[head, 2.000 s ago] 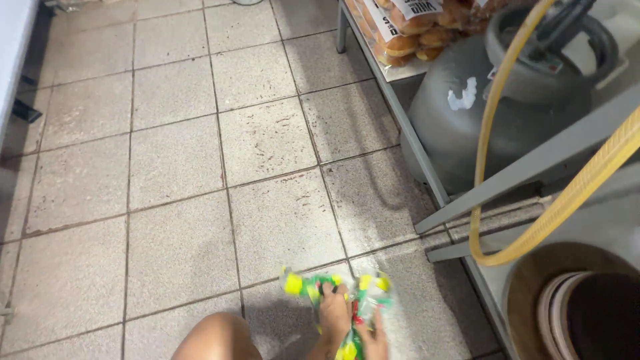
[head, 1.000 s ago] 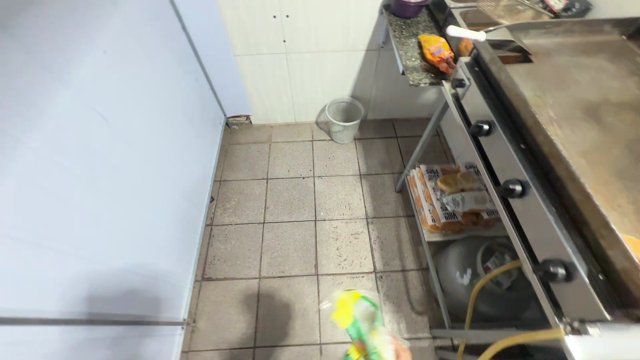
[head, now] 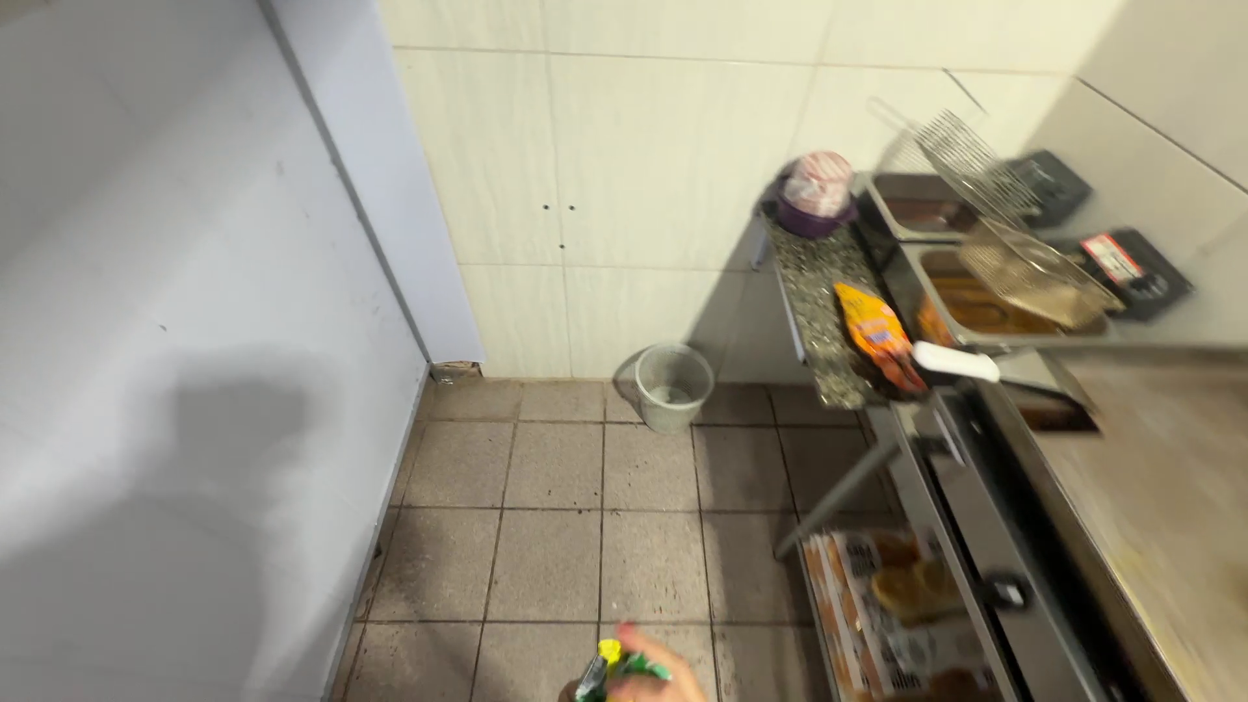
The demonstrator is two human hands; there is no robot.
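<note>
At the bottom edge, my right hand (head: 658, 675) is blurred and holds a green-and-yellow plastic item (head: 610, 651) with a small yellow top, its exact kind unclear. A sliver of skin at the item's left side seems to be my left hand (head: 567, 692); its fingers are cut off by the frame. Both hands are low in view, over the tiled floor.
A grey plastic bucket (head: 674, 388) stands by the wall. At right, a griddle (head: 1160, 507) with a white-handled spatula (head: 955, 362) adjoins fryers with baskets (head: 1038, 273). An orange packet (head: 875, 327) lies on a granite shelf (head: 814, 283). Bagged buns (head: 907, 614) sit below. A pale panel (head: 244, 292) borders the left.
The view has swung up from the floor and gas cylinder to the back wall, bucket and fryers. The green-and-yellow item remains at my hands, now lower in the frame.
</note>
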